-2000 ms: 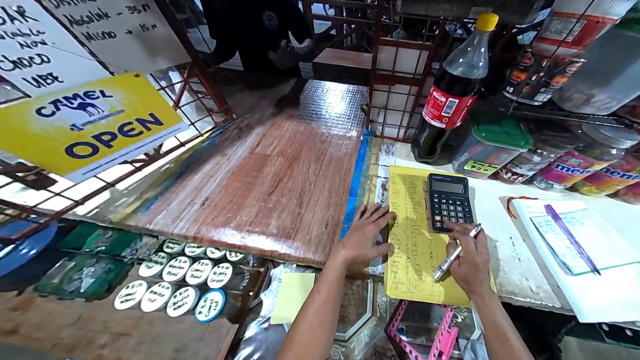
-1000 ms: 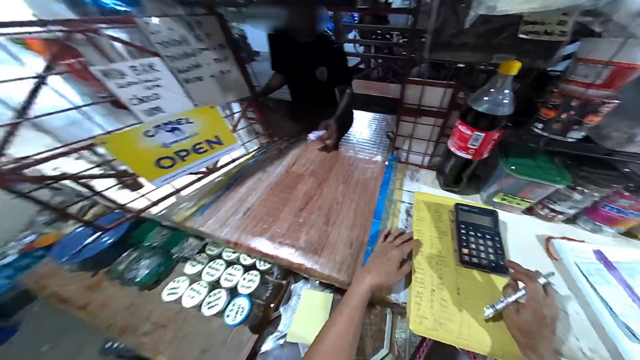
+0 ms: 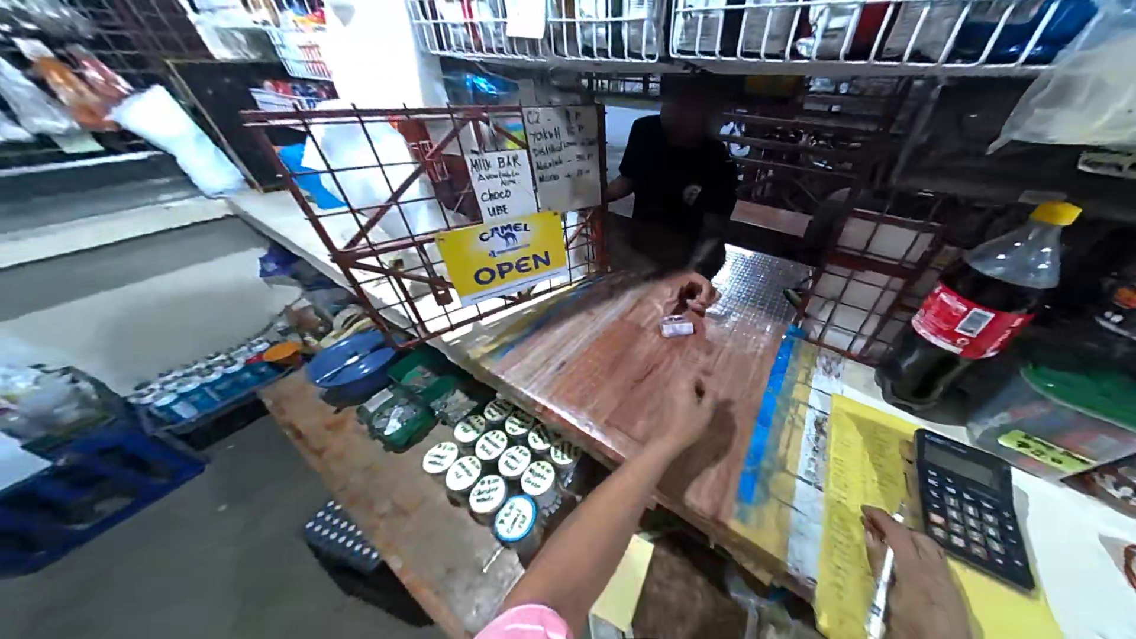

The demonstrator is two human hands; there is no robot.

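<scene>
My left hand (image 3: 690, 413) reaches over the wood-patterned counter (image 3: 612, 355), slightly blurred; nothing shows in it. Just beyond it, a small folded pale item, perhaps a banknote (image 3: 677, 327), lies beside the hand (image 3: 697, 291) of a person in a dark shirt across the counter. My right hand (image 3: 919, 568) holds a white pen (image 3: 882, 586) over a yellow paper pad (image 3: 852, 479) that bears handwriting. A dark calculator (image 3: 974, 506) lies on the pad's right side, close to my right fingers.
A cola bottle (image 3: 976, 311) and a green-lidded container (image 3: 1065, 408) stand at the right. Left of the counter are jars with labelled lids (image 3: 488, 493), green trays (image 3: 399, 413) and a blue basin (image 3: 351, 364). A metal grille (image 3: 382, 222) with signs rises beyond them.
My left hand has left the yellow pad and moved out over the counter. The folded item, earlier in the other person's hand, is now at the counter surface. The view has swung left and up.
</scene>
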